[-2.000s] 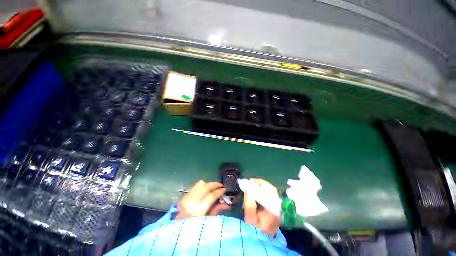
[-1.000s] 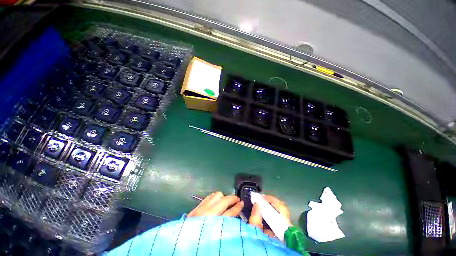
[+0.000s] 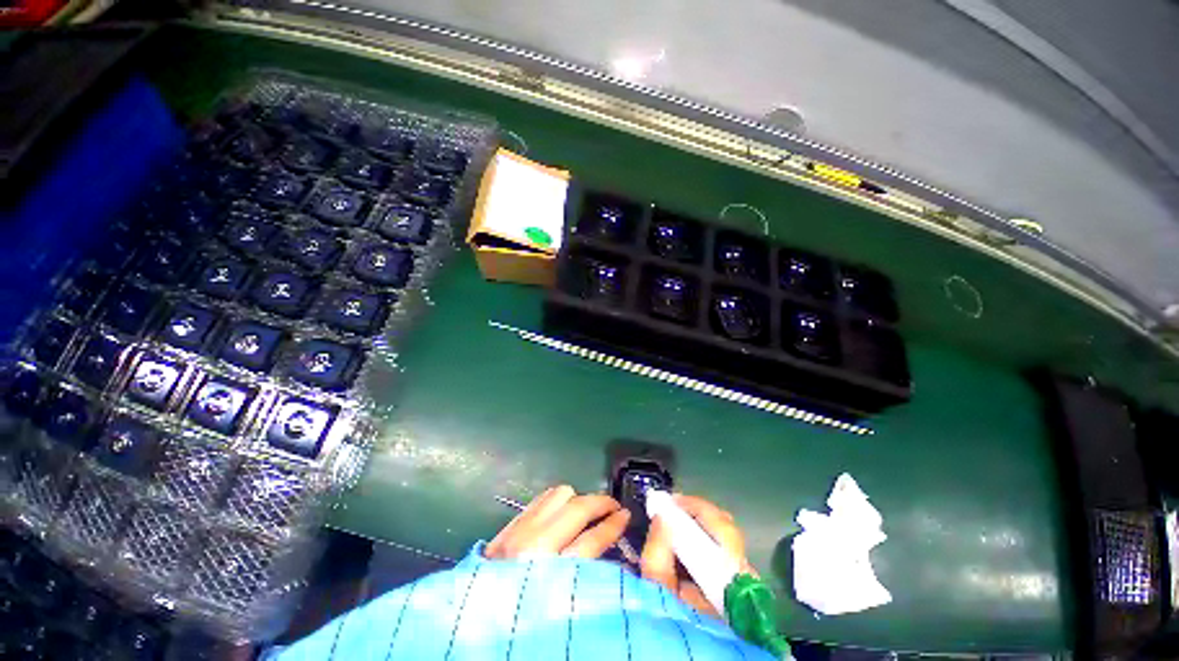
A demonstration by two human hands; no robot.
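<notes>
A black housing (image 3: 643, 480) sits in a small black block (image 3: 623, 455) near the bench's front edge. My right hand (image 3: 692, 542) is closed around a white glue syringe (image 3: 698, 558) with a green rear adapter (image 3: 753, 607); its tip is at the housing. My left hand (image 3: 559, 524) is at the left side of the housing, fingertips close against it; whether it grips the housing is hard to tell. A thin pale probe (image 3: 511, 502) lies beside my left hand.
A black pocket tray (image 3: 731, 368) with housings stands behind the hands, a pale strip (image 3: 685, 378) before it. An open cardboard box (image 3: 520, 265) is left of it. A clear blister tray (image 3: 213, 471) lies left, a blue bin (image 3: 97, 213) far left, a white tissue (image 3: 838, 549) right.
The view has shifted since two seconds ago. The syringe tip has moved onto the housing from its right side. Over the last second the hands have barely moved.
</notes>
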